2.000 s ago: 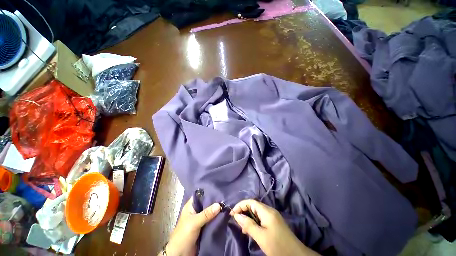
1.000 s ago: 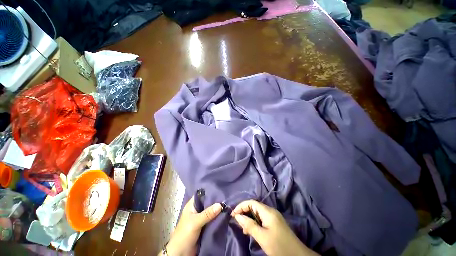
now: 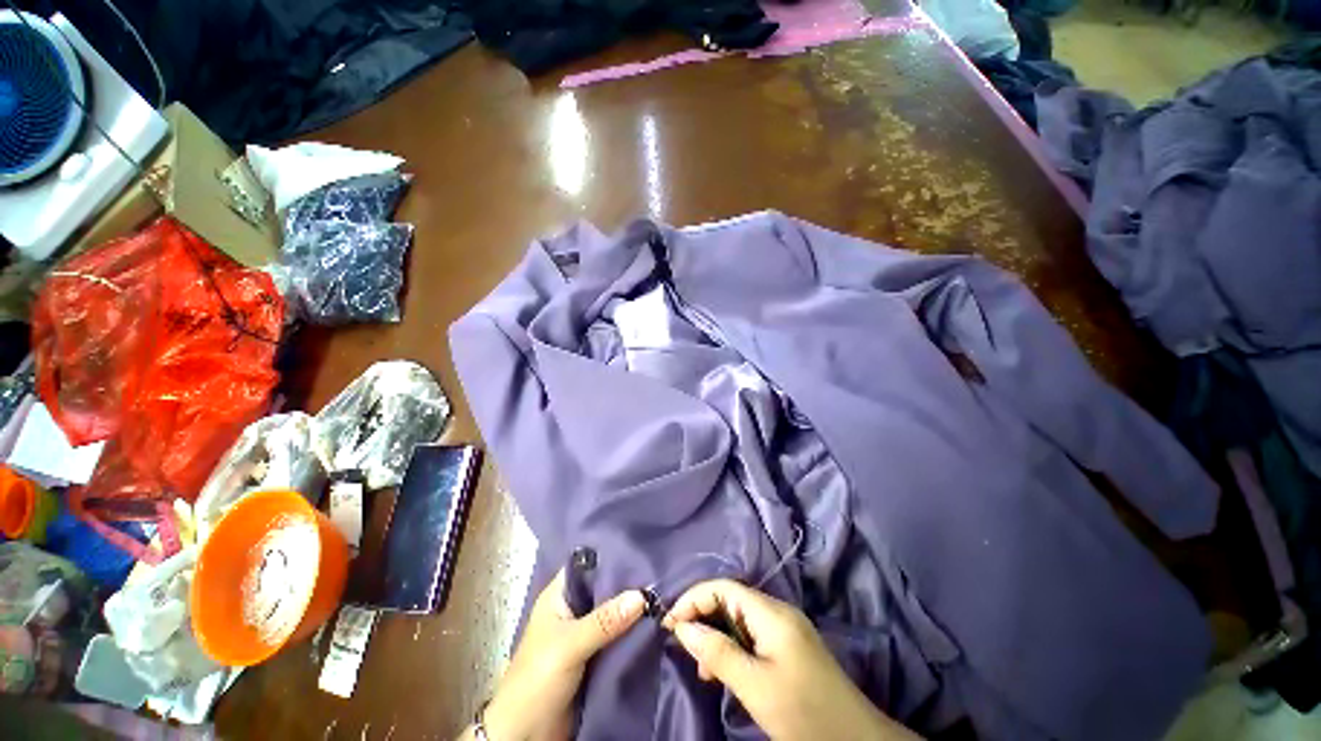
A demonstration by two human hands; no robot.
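A purple coat [image 3: 927, 434] lies spread on the brown table, its paler satin lining showing at the opening. My left hand [image 3: 558, 659] pinches the coat's folded front edge at the bottom centre. A small dark button [image 3: 651, 598] sits at its thumb tip, and another dark round button [image 3: 583, 557] shows above its fingers. My right hand [image 3: 761, 651] is closed close beside the first button, fingertips pinched together; a dark tool is partly visible in its palm. A fine thread loops over the cloth above it. The needle is too small to make out.
At left are an orange bowl [image 3: 270, 576], a black smartphone [image 3: 429, 528], white tags, clear bags, a red plastic bag [image 3: 160, 355], a cardboard box and a fan [image 3: 73, 123]. Black garments lie at the far side. More purple garments [image 3: 1217, 203] are heaped beyond the right table edge.
The view has shifted slightly. Both hands stay at nearly the same place on the coat edge; the thread loop above my right hand has changed shape a little.
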